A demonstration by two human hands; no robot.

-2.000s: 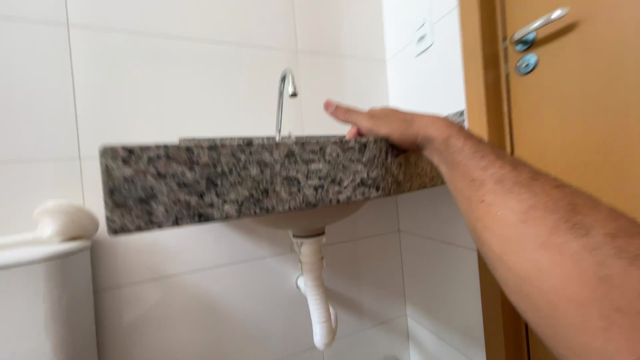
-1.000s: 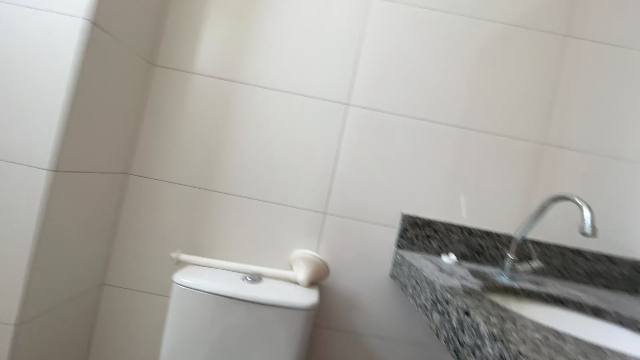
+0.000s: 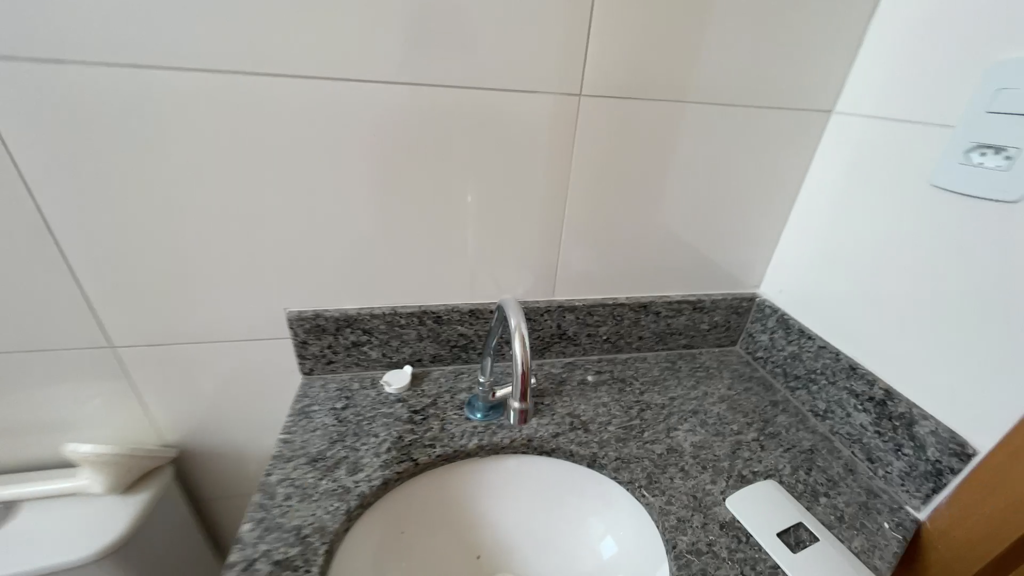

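Neither my left hand nor my right hand is in view. A chrome gooseneck faucet [image 3: 518, 360] with a blue ring at its base stands behind a white oval sink basin [image 3: 496, 512], set in a speckled grey granite countertop [image 3: 688, 424]. A small round white plastic piece [image 3: 397, 379] lies on the granite, left of the faucet. At the right front, a white plastic wall plate [image 3: 792, 528] with one square opening lies on the counter, cut off by the lower edge of the view.
A white plastic pipe-like piece with a flared end [image 3: 112, 468] rests on the toilet tank lid [image 3: 72, 520] at left. Granite backsplashes [image 3: 640, 324] run along the tiled walls. A switch and socket plate [image 3: 988, 136] is on the right wall, above a wooden door frame [image 3: 972, 508].
Two seconds ago a hand was over the granite counter; it is out of view now. The view has swung to the left and then back over the sink, now from higher up.
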